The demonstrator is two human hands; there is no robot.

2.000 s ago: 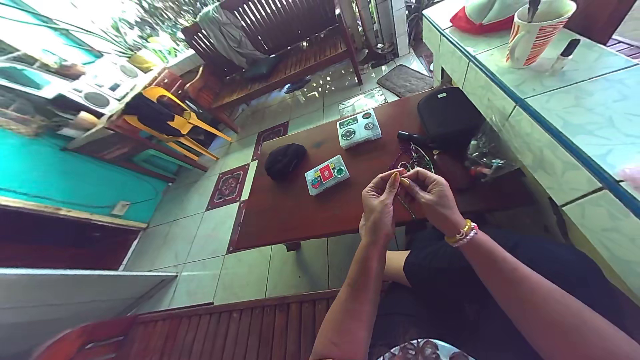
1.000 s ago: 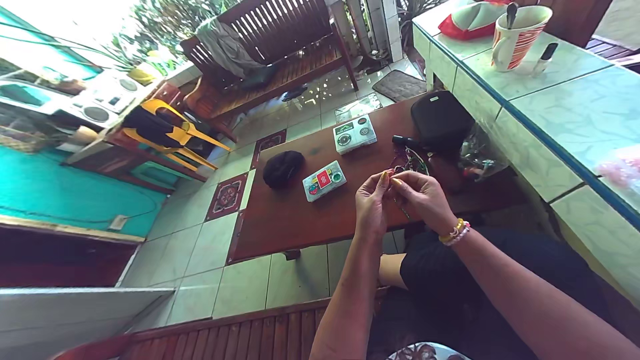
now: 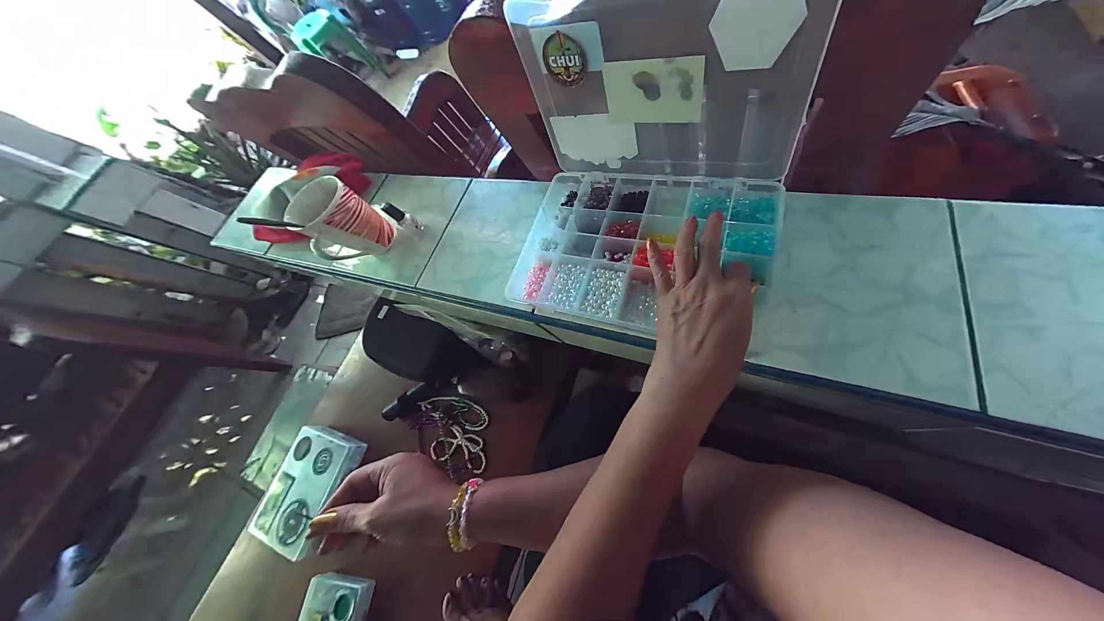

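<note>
An open clear plastic bead organizer (image 3: 642, 321) rests on the tiled ledge, its compartments holding beads in red, teal, black, pink and clear. My left hand (image 3: 703, 315) reaches across my other arm into it, fingers spread over the red and teal beads; its thumb tip is hard to see. At the lower left, my right hand (image 3: 401, 504), with beaded bracelets (image 3: 461, 516) on its wrist, pinches a small thin item (image 3: 309, 516), too fine to identify, above a white patterned case (image 3: 309, 492). Beaded strands (image 3: 459, 431) lie on the wooden table beyond that hand.
A striped cup (image 3: 341, 216) with a utensil and a small black-capped bottle (image 3: 401, 217) stand on the ledge at the left. A black case (image 3: 414, 341) and a second small case (image 3: 336, 597) are on the table. Wooden chairs (image 3: 345, 112) stand behind the ledge.
My hands, together over the table before, are now apart: the left is in the bead organizer, the right near the white case. The view has swung right to the ledge.
</note>
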